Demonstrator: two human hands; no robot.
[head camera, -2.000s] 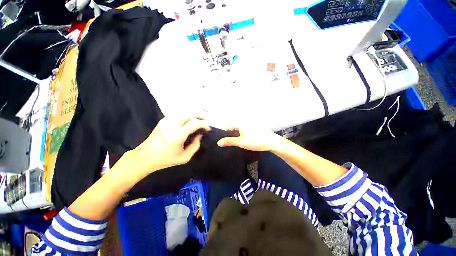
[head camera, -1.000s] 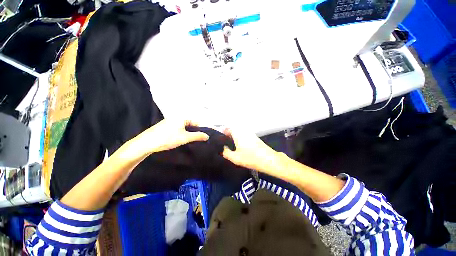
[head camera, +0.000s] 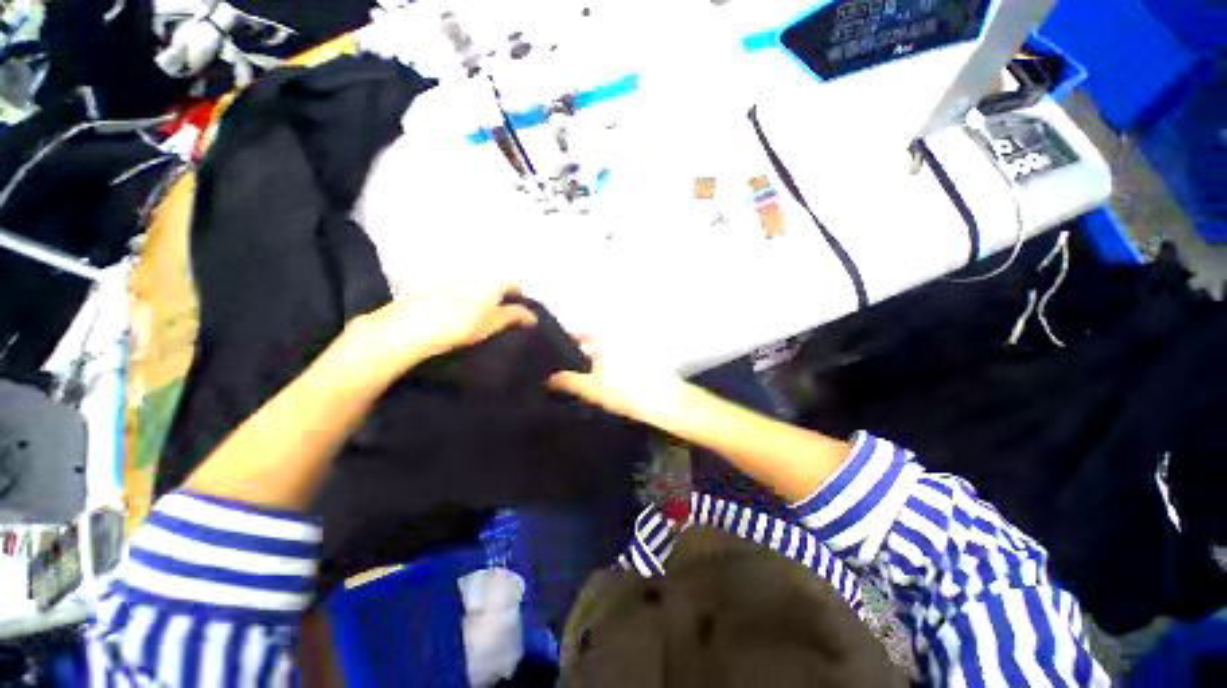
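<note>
A large black garment lies over the left of the white machine table and hangs over its front edge towards my lap. My left hand grips its upper edge at the table's front. My right hand holds the same edge a little to the right. A short stretch of black cloth shows between the hands. The presser foot and needle area stands beyond them, with no cloth under it that I can see. The fingertips are somewhat blurred.
Small tan and brown tabs and two black cords lie on the table at right. A dark control panel is above. A black heap is low right. Blue crates are below and at far right. Cardboard is at left.
The view has shifted slightly. My hands have moved a little left with the garment edge, and more black cloth is gathered up below my left hand.
</note>
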